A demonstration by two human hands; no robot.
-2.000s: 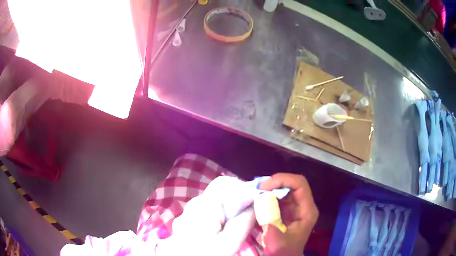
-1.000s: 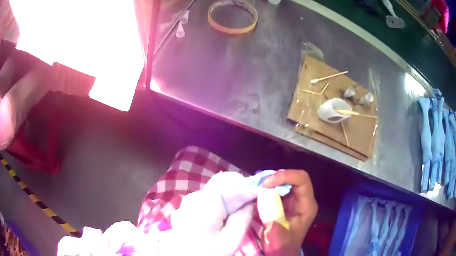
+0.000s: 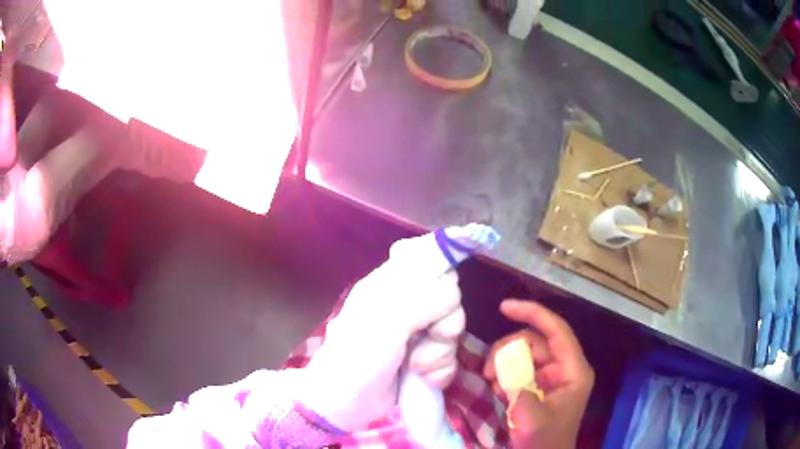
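Note:
My left hand, in a white glove washed out by glare, is closed around a light-blue moulded part. The part's knobbly end with a dark-blue band sticks out above the fist, and its pale other end shows below. My right hand is bare with a pale yellow cot on a finger. It is apart from the part, to its lower right, fingers half curled with the index finger out. I see nothing held in it.
The grey bench bears a tape roll, a cardboard pad with a white cup and sticks, and piled blue parts. A blue crate stands below. A white panel glares at left. A green belt runs behind.
My right hand has let go of the part and moved down and right. My left hand has raised the part, its banded end now pointing up. The bench has shifted right and down in view.

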